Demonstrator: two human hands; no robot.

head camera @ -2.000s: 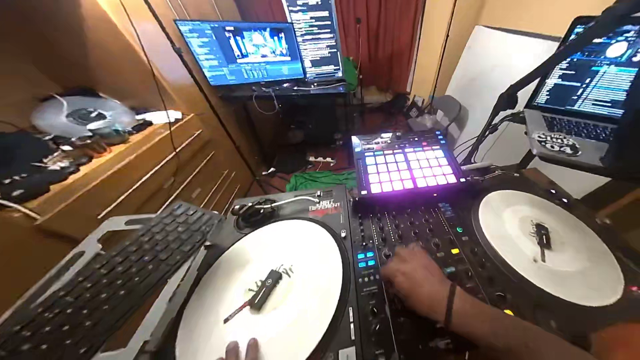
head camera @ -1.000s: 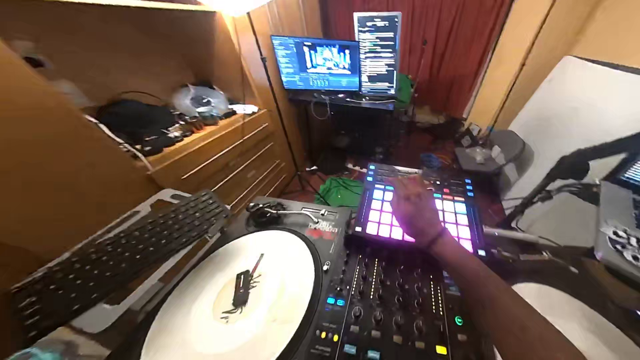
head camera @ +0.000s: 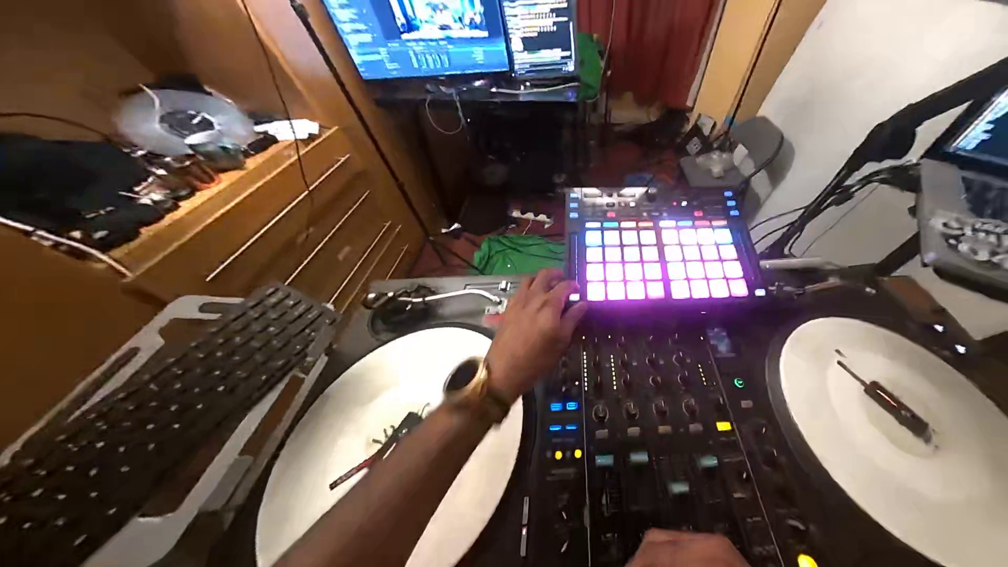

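My left hand (head camera: 539,319) reaches over the left turntable, its fingertips at the lower left corner of the lit pad controller (head camera: 665,260). Beneath that forearm lies a white record (head camera: 331,441) with a small dark device at its center. My right hand (head camera: 685,549) shows only in part at the bottom edge, by the lower faders of the DJ mixer (head camera: 646,386); its fingers are mostly out of view. On the right turntable is another white record (head camera: 850,417), also with a small dark device on it.
A black keyboard (head camera: 173,409) on a stand borders the left turntable. A wooden drawer unit (head camera: 291,213) stands behind it. A monitor (head camera: 425,39) is at the back, green cloth (head camera: 516,253) lies behind the turntable, and a laptop (head camera: 972,197) sits on a stand at right.
My left hand has come to the pad controller's lower left corner. My right hand, over the pads one second ago, is now at the mixer's lower end.
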